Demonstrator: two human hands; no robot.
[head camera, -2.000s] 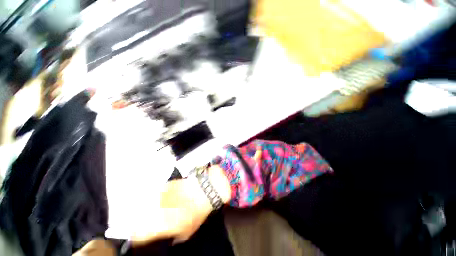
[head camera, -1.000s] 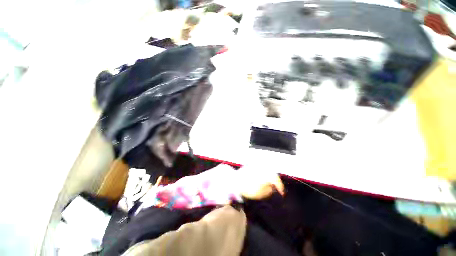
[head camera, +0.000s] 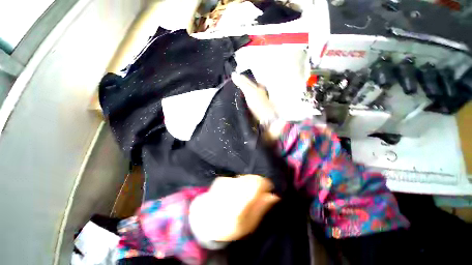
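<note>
A large heap of black fabric (head camera: 155, 72) with white specks lies left of the machine and hangs towards my lap. A black panel (head camera: 222, 132) lies over it, beside a white patch (head camera: 187, 111). My right hand (head camera: 256, 101) reaches across from the right, its fingers closed on the upper edge of the black fabric. My left hand (head camera: 233, 207) is lower, blurred, with curled fingers over the black cloth near my lap; whether it grips cloth cannot be told. The overlock machine (head camera: 344, 52), marked BRUCE, stands at the right, with an orange-red part (head camera: 312, 80) near its needle area.
Black tension knobs (head camera: 407, 75) line the machine front. A ruler scale (head camera: 419, 177) runs along the white bed. A scrap bin (head camera: 217, 34) with mixed cloth is at the top. A pale curved surface (head camera: 62, 114) is at left. White material (head camera: 96, 243) lies lower left.
The view has swung towards the black heap and sharpened. Both hands now show; my right hand is on the heap's fabric and the white patch has come into sight.
</note>
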